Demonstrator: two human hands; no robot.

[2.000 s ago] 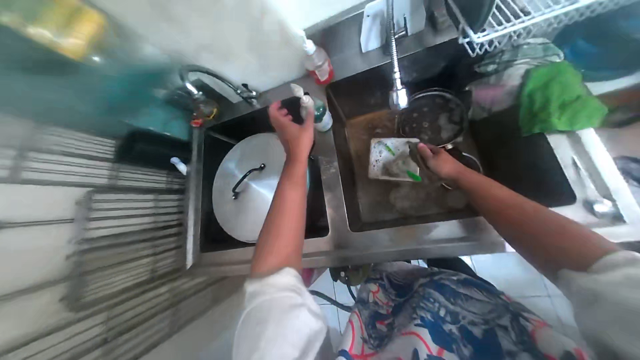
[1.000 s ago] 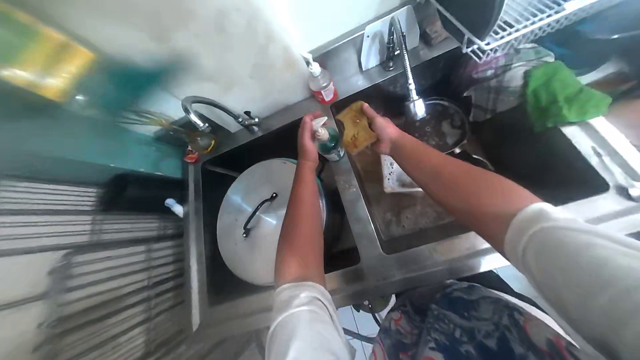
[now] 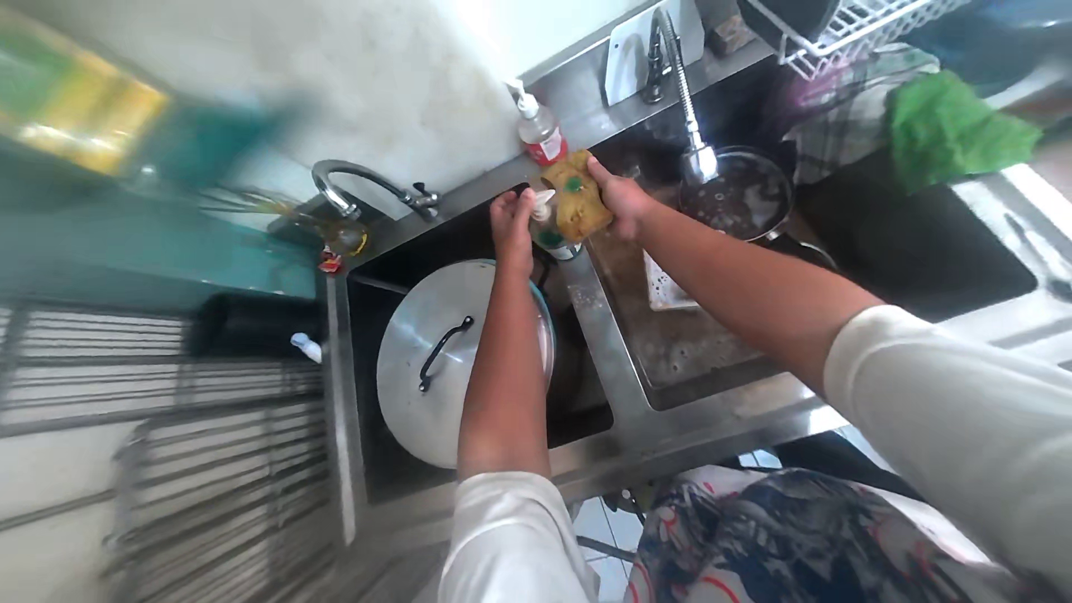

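Note:
My right hand holds a yellow sponge that bears a spot of green liquid. My left hand is at the white pump head of a dish-soap bottle with green liquid, just left of the sponge; whether its fingers close round the bottle cannot be told. The bottle stands by the divider between two basins. A white rectangular dish lies in the right basin, partly hidden by my right forearm. Beside it a dark pan sits under the faucet spray head.
A large metal lid with a black handle covers a pot in the left basin. A second pump bottle stands against the wall. A curved faucet, a green cloth and a white dish rack surround the sinks.
Two seconds ago my right hand was over the white dish in the right basin. It has moved left to the soap bottle, with the sponge in it. A green spot now shows on the sponge.

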